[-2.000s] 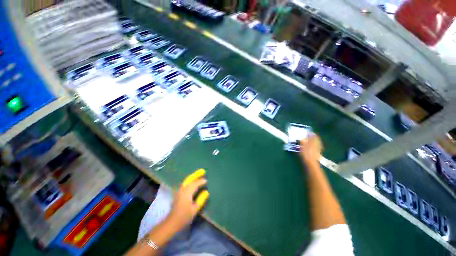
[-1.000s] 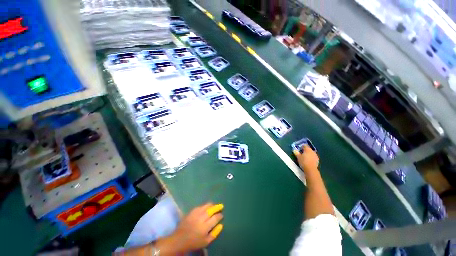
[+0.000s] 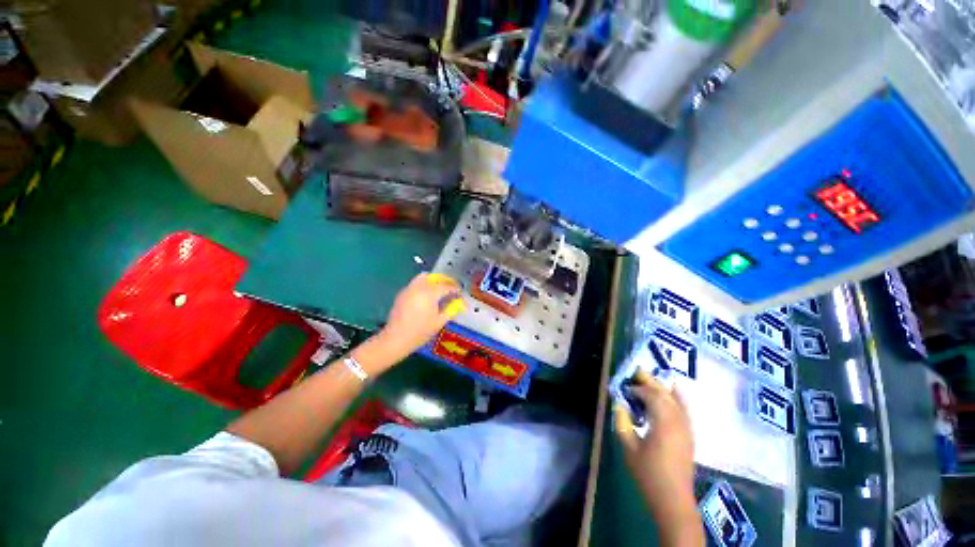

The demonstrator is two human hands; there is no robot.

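My left hand [image 3: 419, 310], with yellow finger cots, is beside the perforated press bed [image 3: 551, 340], left of the fixture. Its fingers are apart and I see nothing in it. One panel [image 3: 503, 283] lies in the orange-brown fixture [image 3: 498, 303] under the hot press head [image 3: 522, 241]. My right hand [image 3: 654, 430] holds another panel [image 3: 637, 381] over the near edge of the white sheet. The hand covers part of this panel.
Rows of panels lie on the white sheet [image 3: 738, 427] at right, and more on the belt beyond. One panel [image 3: 726, 515] lies below the sheet. The temperature controller [image 3: 791, 219] overhangs the sheet. A red stool [image 3: 192, 326], an open carton [image 3: 241, 139] and a second press fixture [image 3: 390, 144] stand left.
The view has swung left to the press. My right hand has come back from the belt with a panel. My left hand has moved from the green surface to beside the press bed.
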